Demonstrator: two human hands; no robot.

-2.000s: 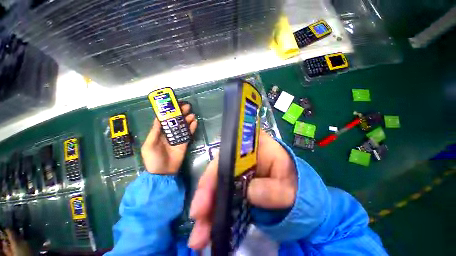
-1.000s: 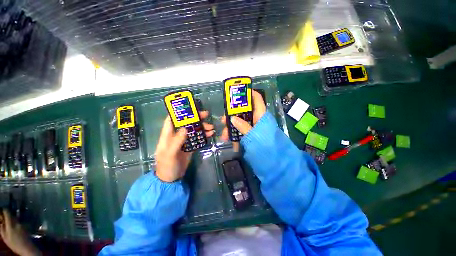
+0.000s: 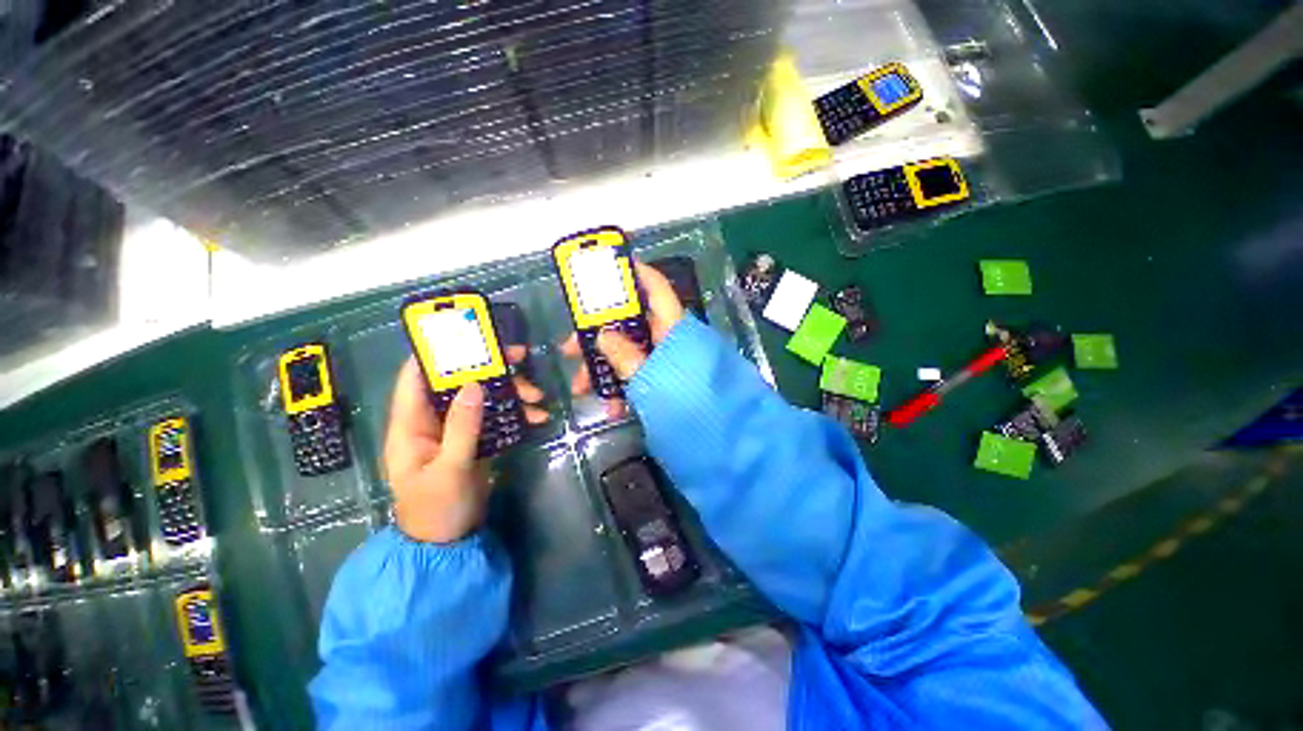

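Observation:
My left hand (image 3: 439, 457) holds a yellow-framed keypad phone (image 3: 457, 343) upright, screen towards me and lit white, thumb on its keys. My right hand (image 3: 636, 336) holds a second keypad phone (image 3: 597, 279), also lit white, thumb on the keys just under the screen. Both phones are above the clear blister tray (image 3: 552, 550). In that tray a black phone (image 3: 650, 523) lies back up at the lower right, and a yellow-framed phone (image 3: 310, 407) with a dark screen lies at the left. Dark phones partly show behind both hands.
Stacked trays (image 3: 429, 129) stand behind. Two phones lie in a clear tray at upper right beside a yellow piece (image 3: 795, 122). Green rectangles (image 3: 1005, 454), a white rectangle (image 3: 790, 300), dark blocks and a red stick (image 3: 949, 386) lie at right. Another phone tray (image 3: 107, 571) is at left.
Since two seconds ago my right hand's phone has moved back from close to the camera, now facing me beside the other. Both screens changed from blue menus a second ago to white.

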